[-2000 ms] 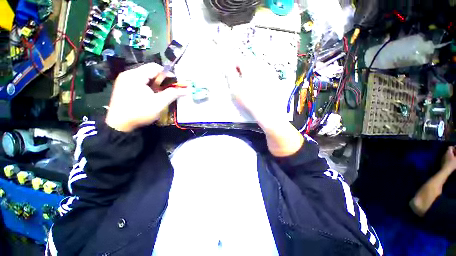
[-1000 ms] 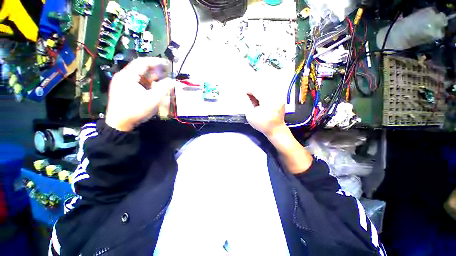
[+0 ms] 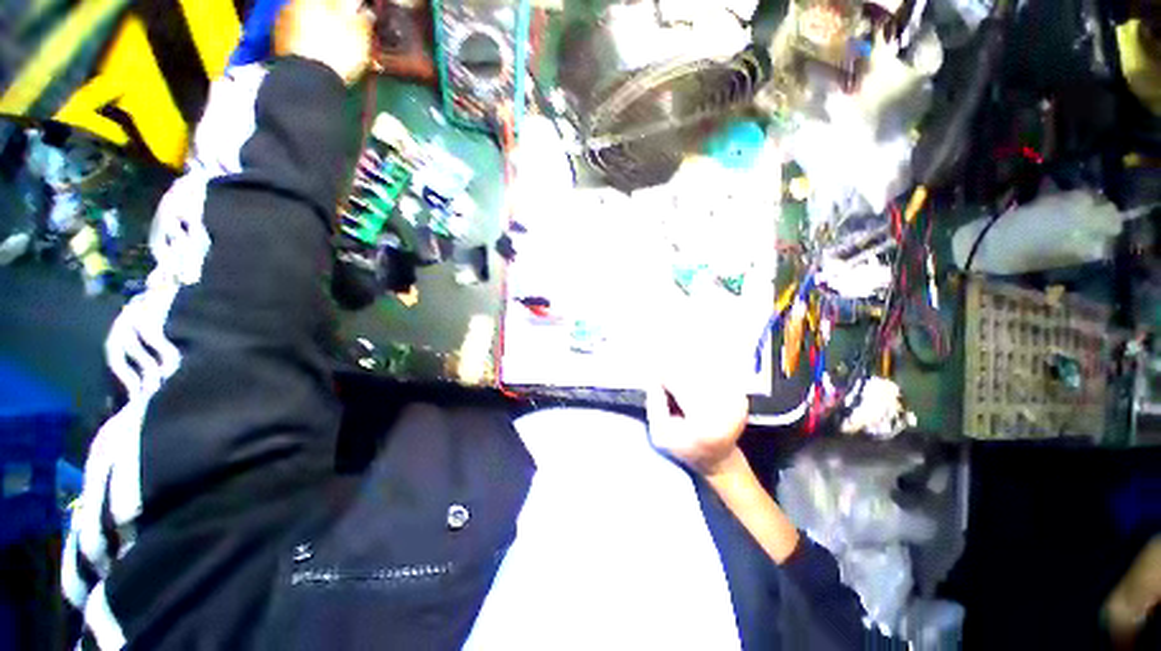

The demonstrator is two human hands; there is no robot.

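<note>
A small green circuit board point(image 3: 584, 336) lies on the white sheet point(image 3: 560, 369), with a short red lead point(image 3: 535, 308) at its left. My left hand point(image 3: 325, 36) is stretched far forward at the top left, partly cut off by the top edge; whether it holds anything cannot be told. My right hand point(image 3: 703, 410) rests at the front edge of the sheet, washed out by glare, with its fingers curled; what it may hold is not visible.
A coiled dark cable point(image 3: 662, 115) lies at the back. Larger green boards point(image 3: 373, 197) are at left, a meter-like device point(image 3: 483, 57) behind them. A wire bundle point(image 3: 898, 293) and pale cell tray point(image 3: 1034, 363) are at right. Another person's arm point(image 3: 1137, 595) shows lower right.
My left hand has left the small board and red lead and reached far forward and left. The board lies on the sheet. My right hand stays near the sheet's front edge. The view has shifted.
</note>
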